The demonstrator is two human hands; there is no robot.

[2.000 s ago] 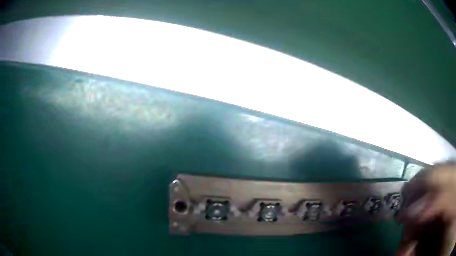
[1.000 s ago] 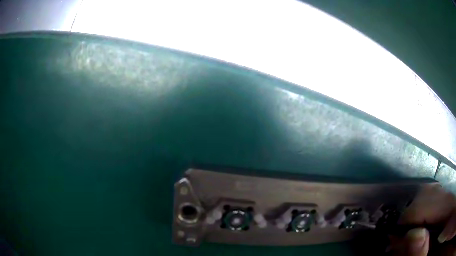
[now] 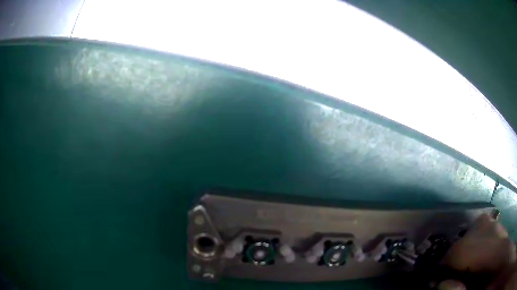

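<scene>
A grey-tan metal fixture bar [image 3: 306,215] lies on the green worktop at the lower right. Dark square workpieces with round silvery centres sit in its stations; the leftmost one [image 3: 260,252] and the second [image 3: 334,254] are in plain view, each between pale rounded lugs. My right hand [image 3: 476,249], blurred and cut off by the edge, covers the bar's right part. It holds tweezers [image 3: 405,256], whose light tips are at the third station from the left. Whether they touch the workpiece cannot be told. My left hand is not in view.
The glossy green worktop [image 3: 142,170] extends left of and beyond the bar. A bright white metal strip [image 3: 255,39] curves across the top. Darker green conveyor belt [image 3: 453,34] shows beyond it at the upper right. A round locating hole [image 3: 204,244] is at the bar's left end.
Compared with two seconds ago, the bar appears larger and my right hand has come in low over it, with tweezers at the third station. Since one second ago, the bar has shifted slightly left in view.
</scene>
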